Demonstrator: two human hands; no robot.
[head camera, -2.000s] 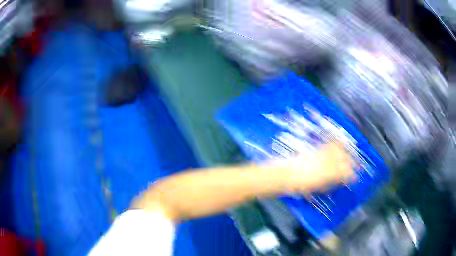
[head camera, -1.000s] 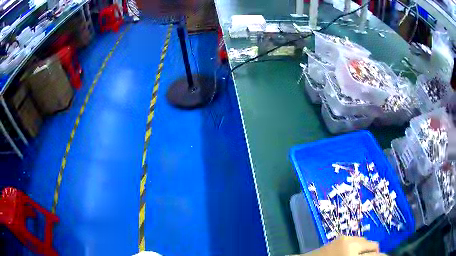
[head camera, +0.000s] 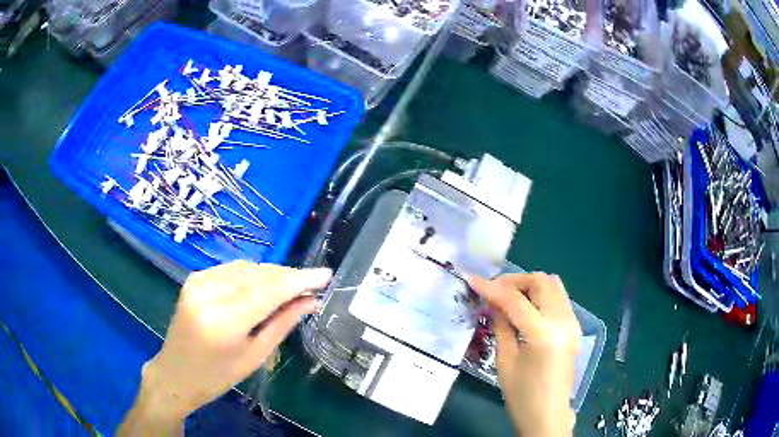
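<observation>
My left hand (head camera: 235, 329) is left of the silver-white fixture (head camera: 418, 273), thumb and forefinger pinched on a small thin lead that is mostly hidden by the fingertips. My right hand (head camera: 534, 337) is over the fixture's right side, fingertips pinched on the end of a thin dark lead (head camera: 442, 263) that lies across the flat top plate by the small dark marks. The blue tray (head camera: 312, 158) at upper left holds many loose wired parts with white blocks (head camera: 205, 175), spread and overlapping.
A clear plastic box (head camera: 589, 354) is partly under the fixture. Hoses (head camera: 346, 175) curve at its left. Stacked clear boxes (head camera: 555, 51) line the far edge. A blue and clear tray stack (head camera: 709, 230) is at right. A loose pile (head camera: 636, 416) and steel ruler (head camera: 626, 320) lie at lower right.
The view has swung from the aisle and blue tray to the fixture. The tray now shows at upper left. Both hands are in view, pinching thin leads; earlier only one hand showed, at the tray.
</observation>
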